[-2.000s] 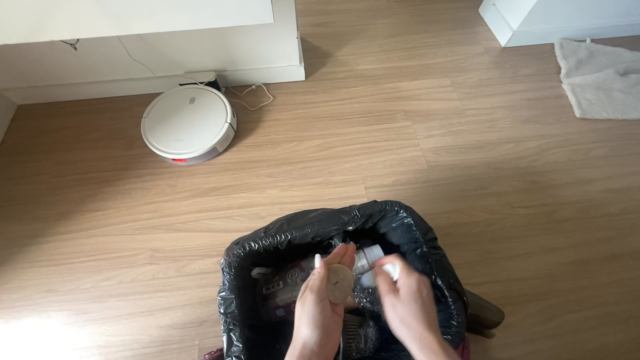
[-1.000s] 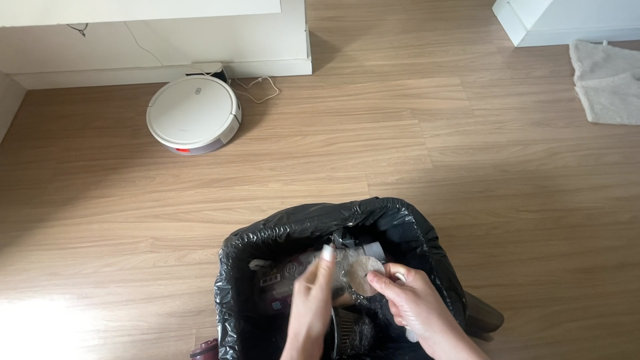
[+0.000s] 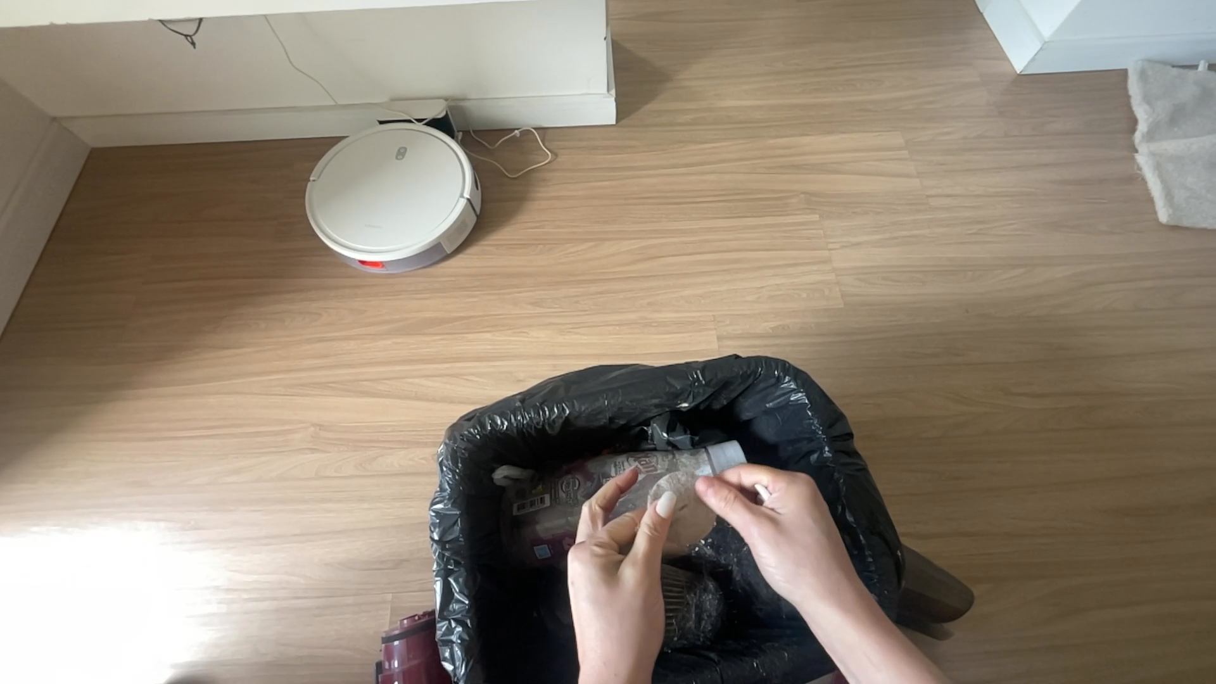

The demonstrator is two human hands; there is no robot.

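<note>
A thin, round pale disc (image 3: 692, 521) with greyish fluff on it is over a bin lined with a black plastic bag (image 3: 608, 389). My right hand (image 3: 784, 527) pinches its upper right edge between thumb and fingers. At its left side is my left hand (image 3: 622, 560), thumb and forefinger apart; whether it grips the disc or fluff is unclear. Below the hands, inside the bin, lie a printed clear plastic package (image 3: 560, 499) with a pale end and a dusty, ribbed round part (image 3: 689, 608). The left hand partly covers both.
A white robot vacuum (image 3: 394, 195) stands at its dock by the wall, with a thin cable (image 3: 532, 157) beside it. A maroon plastic part (image 3: 413, 651) and a dark translucent part (image 3: 936, 594) flank the bin. A grey cloth (image 3: 1178, 142) lies at upper right.
Two seconds ago the disc lay against my left hand; one second ago my right hand held it up, as now. My left fingers have moved to the disc's left side.
</note>
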